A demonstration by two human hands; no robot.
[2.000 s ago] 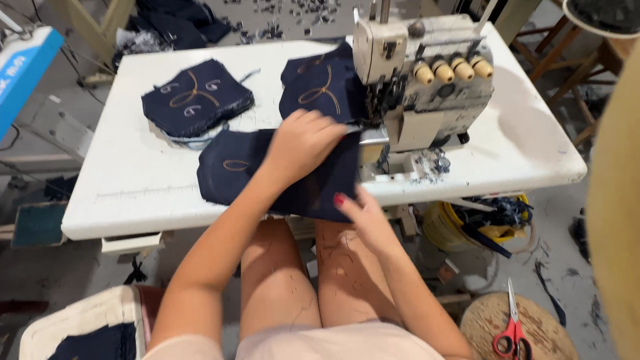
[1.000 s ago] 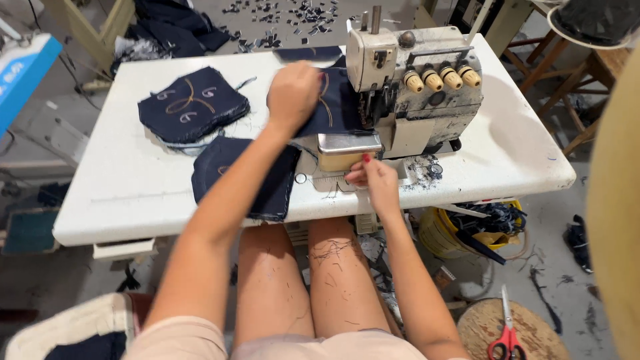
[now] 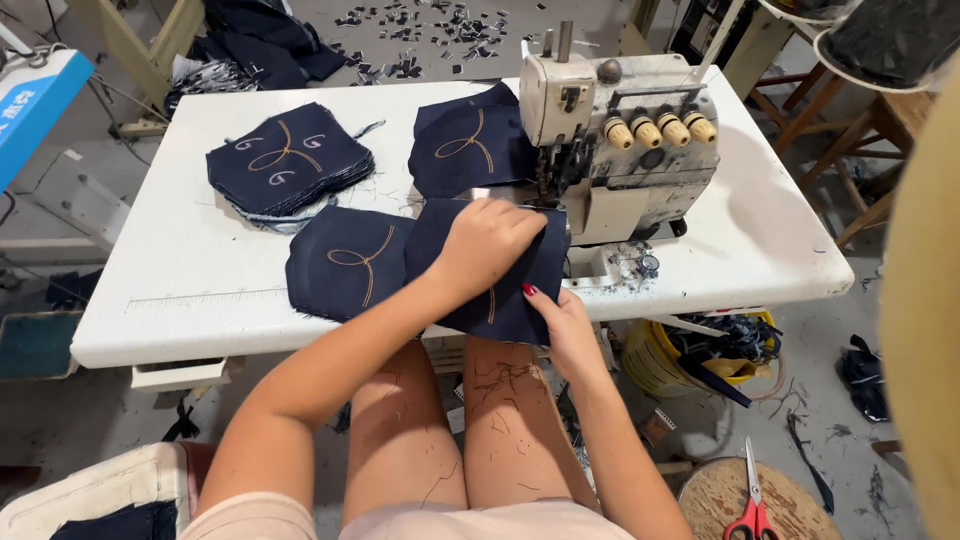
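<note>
My left hand [image 3: 491,244] grips the top edge of a dark denim panel [image 3: 510,307] in front of the overlock sewing machine [image 3: 637,142]. My right hand [image 3: 566,322], with red nails, pinches the same panel at its lower right edge. Another denim panel [image 3: 349,262] with tan loop stitching lies to the left, partly beside the held one. Behind, stitched panels [image 3: 469,142] lie against the left side of the machine. A thick stack of panels [image 3: 289,161] with chalk marks sits at the back left of the white table [image 3: 187,300].
A yellow bucket of fabric scraps [image 3: 649,364] stands below the table's right front. Red-handled scissors [image 3: 752,495] lie on a round wooden stool [image 3: 810,487] at lower right. A white bin [image 3: 97,487] with dark fabric is at lower left. Lint lies by the machine's base.
My left hand has come from the panels behind toward the front edge. My right hand, beside the machine's front a second ago, now grips a panel, which both hands hold.
</note>
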